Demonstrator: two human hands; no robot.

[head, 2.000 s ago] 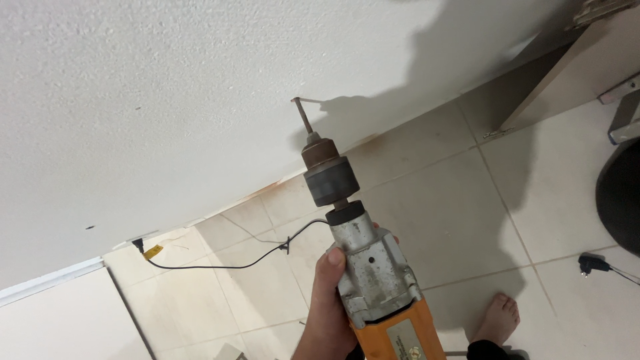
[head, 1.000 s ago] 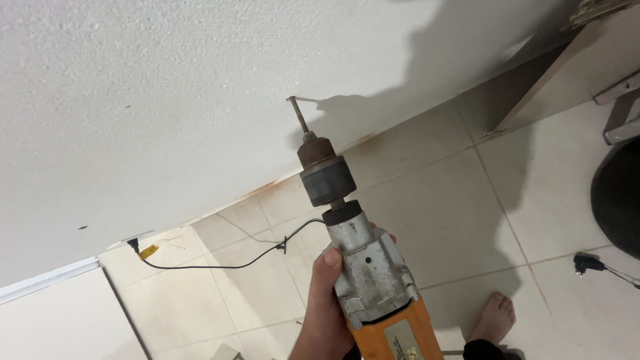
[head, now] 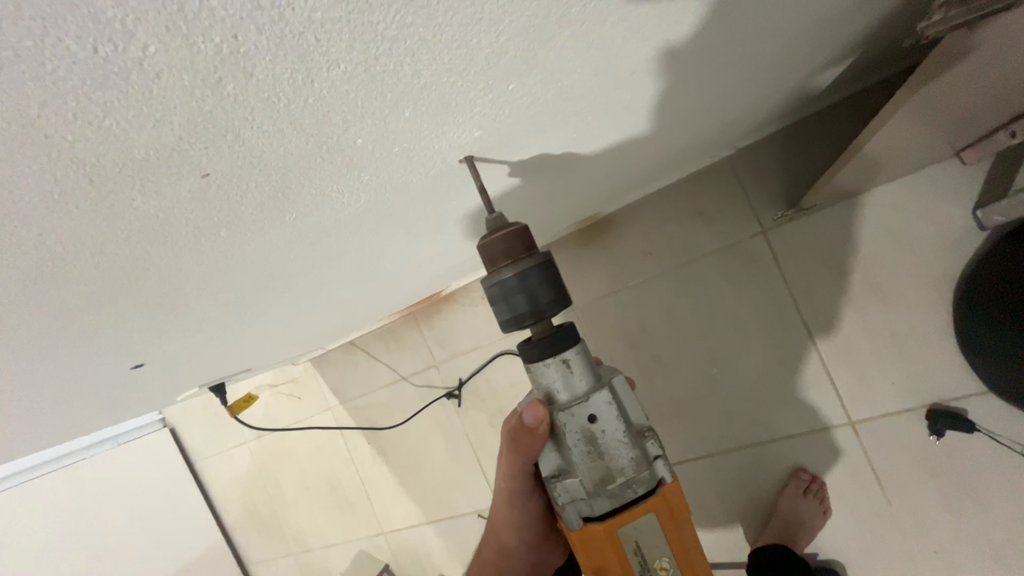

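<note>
An orange and grey power drill (head: 596, 448) rises from the bottom middle, tilted up and to the left. My left hand (head: 524, 488) is wrapped around its metal gearbox housing, thumb on the near side and fingertips showing at the far side. The drill's dark chuck (head: 524, 288) holds a thin brown drill bit (head: 482, 188). The bit's tip is at the white textured wall (head: 320, 144), where its shadow meets it; how deep it sits cannot be told. My right hand is out of view, and the drill's rear handle is cut off by the frame.
A black cord (head: 320, 428) with a yellow tag runs from a plug at the wall's foot and passes behind the drill. A bare foot (head: 792, 512) stands on the tiled floor (head: 712, 360). To the right are a loose black plug (head: 950, 424), a round black object (head: 992, 320) and a panel (head: 904, 128).
</note>
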